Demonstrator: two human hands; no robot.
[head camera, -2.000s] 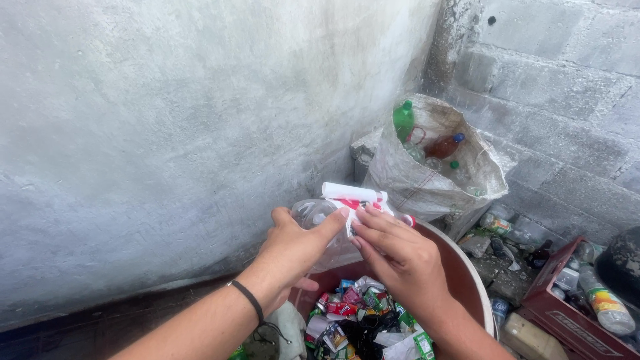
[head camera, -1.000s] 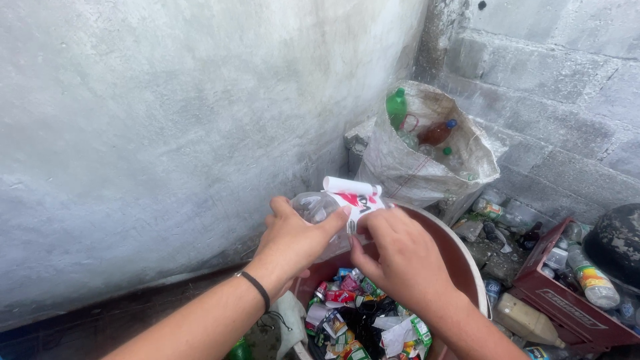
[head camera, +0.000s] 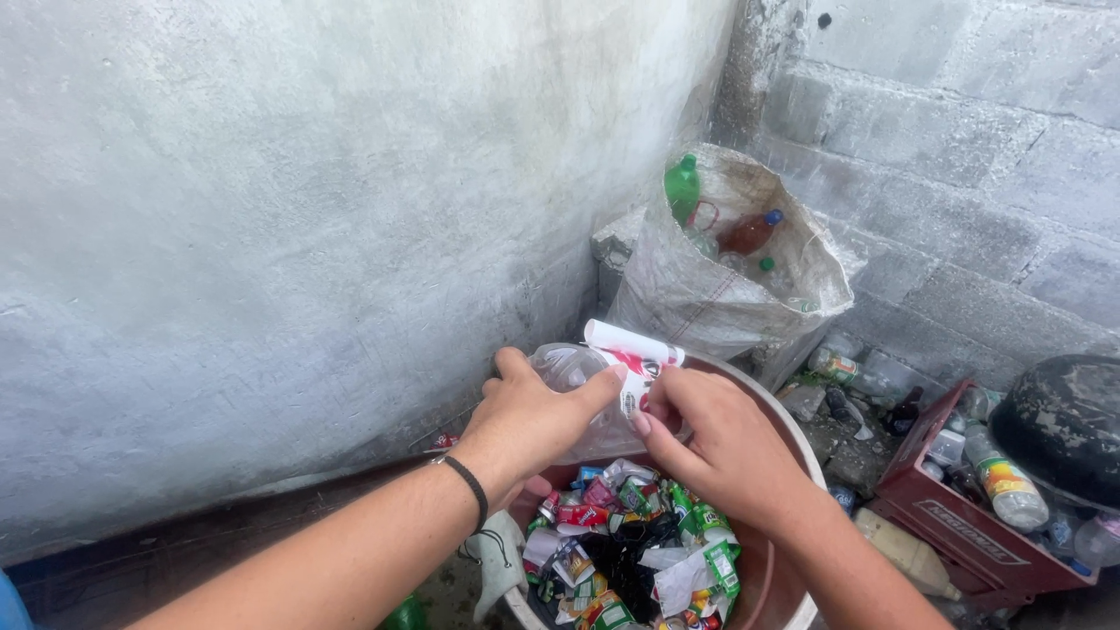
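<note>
A clear plastic bottle (head camera: 564, 363) lies on its side in my left hand (head camera: 534, 420), whose fingers wrap around its base end. Around the bottle is a white and red label (head camera: 634, 372), partly peeled, its free part curled into a roll along the top. My right hand (head camera: 717, 429) pinches the label near its lower edge with thumb and fingertips. Both hands are above a round reddish tub (head camera: 801, 455) with a pale rim, which holds crumpled labels and wrappers (head camera: 612, 516). The bottle's neck is hidden behind my right hand.
A woven sack (head camera: 700, 297) with plastic bottles stands beyond the tub, near the wall corner. At right are a dark red crate (head camera: 954, 534) of bottles, a black rounded object (head camera: 1063, 429) and loose bottles on the ground. A plastered wall (head camera: 306, 219) rises at left.
My right hand's fingers have drawn in from lying spread over the label to pinching it. More of the label's printed face shows. My left hand keeps its hold on the bottle.
</note>
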